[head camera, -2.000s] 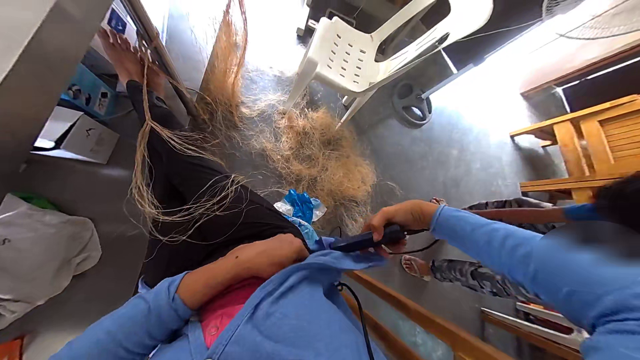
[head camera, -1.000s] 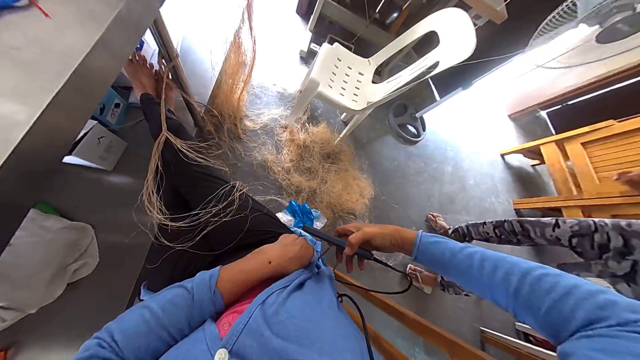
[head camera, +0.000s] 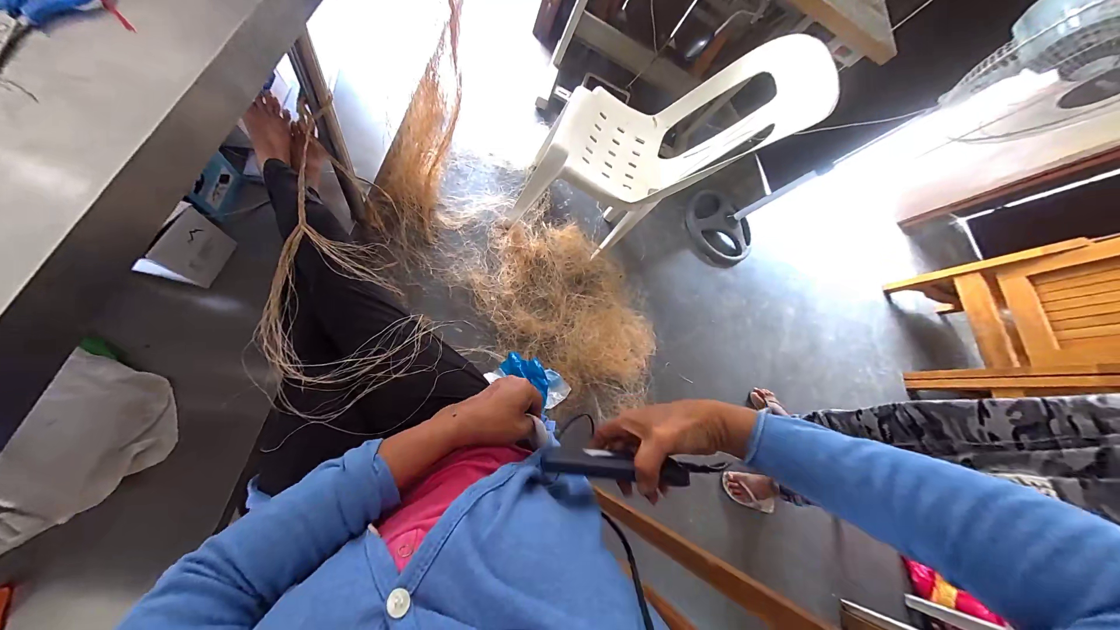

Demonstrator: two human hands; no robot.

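Note:
My right hand (head camera: 661, 437) is closed round a dark, slim corded device (head camera: 612, 465) at my right hip, with a cable trailing from it. My left hand (head camera: 500, 409) is bunched on the edge of my blue cardigan (head camera: 490, 542) at the waist, close to the device's tip. Beside it lies a blue and white plastic packet (head camera: 535, 378). A loose hank of pale fibre strands (head camera: 302, 324) lies over my black-trousered legs (head camera: 350, 350), its upper end near my bare feet (head camera: 284, 140).
A tangled heap of brown fibre (head camera: 569, 315) lies on the floor by a white plastic chair (head camera: 612, 144). Longer fibre (head camera: 420, 149) hangs behind it. A metal table (head camera: 131, 114) is at left, a wooden bench (head camera: 1050, 315) at right. Another person's camouflage-trousered legs (head camera: 945, 437) are near my right arm.
The device in my right hand has swung from slanting up and left to lying nearly level against the cardigan. The other person's legs have shifted a little.

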